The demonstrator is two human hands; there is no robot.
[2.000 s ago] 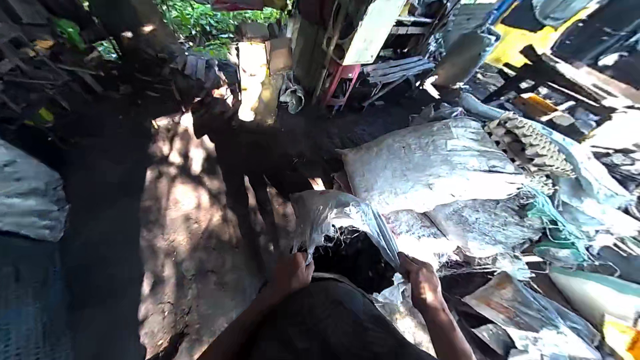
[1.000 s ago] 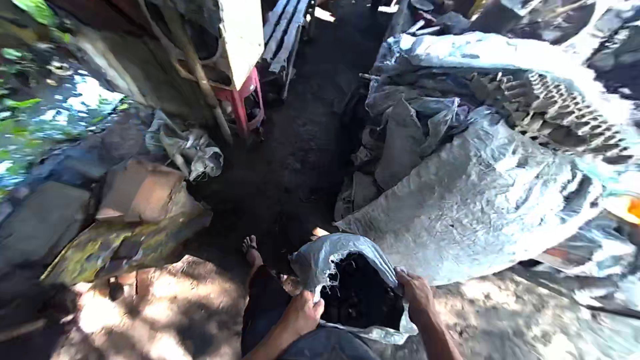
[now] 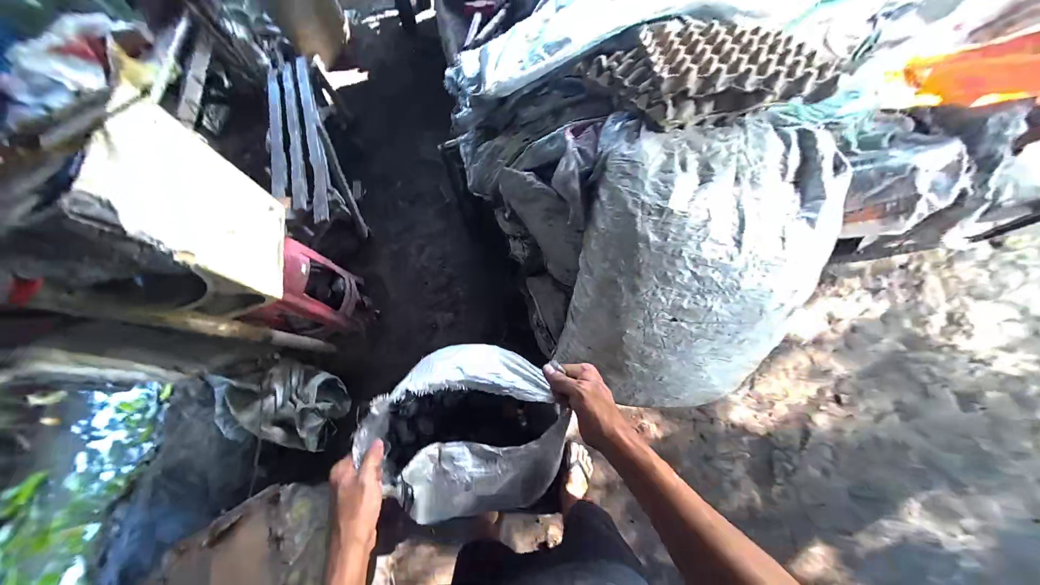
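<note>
A whitish woven plastic sack (image 3: 479,479) stands at the lower middle, its mouth spread wide. Dark lumps, like charcoal, show inside it, mostly in shadow. My left hand (image 3: 357,491) grips the left side of the sack's rim, thumb up. On the right side of the rim, my right hand (image 3: 587,398) pinches the edge between thumb and fingers. One bare or sandalled foot shows just behind the sack, below my right hand.
A large full grey sack (image 3: 691,268) lies right of centre, with egg-tray cartons (image 3: 731,65) above it. A red plastic stool (image 3: 313,288), a slatted wooden bench (image 3: 301,134) and a crumpled plastic bag (image 3: 284,406) are at left.
The view has swung strongly round. Both hands stay on the sack's rim, and more of its mouth and front wall shows than two seconds ago.
</note>
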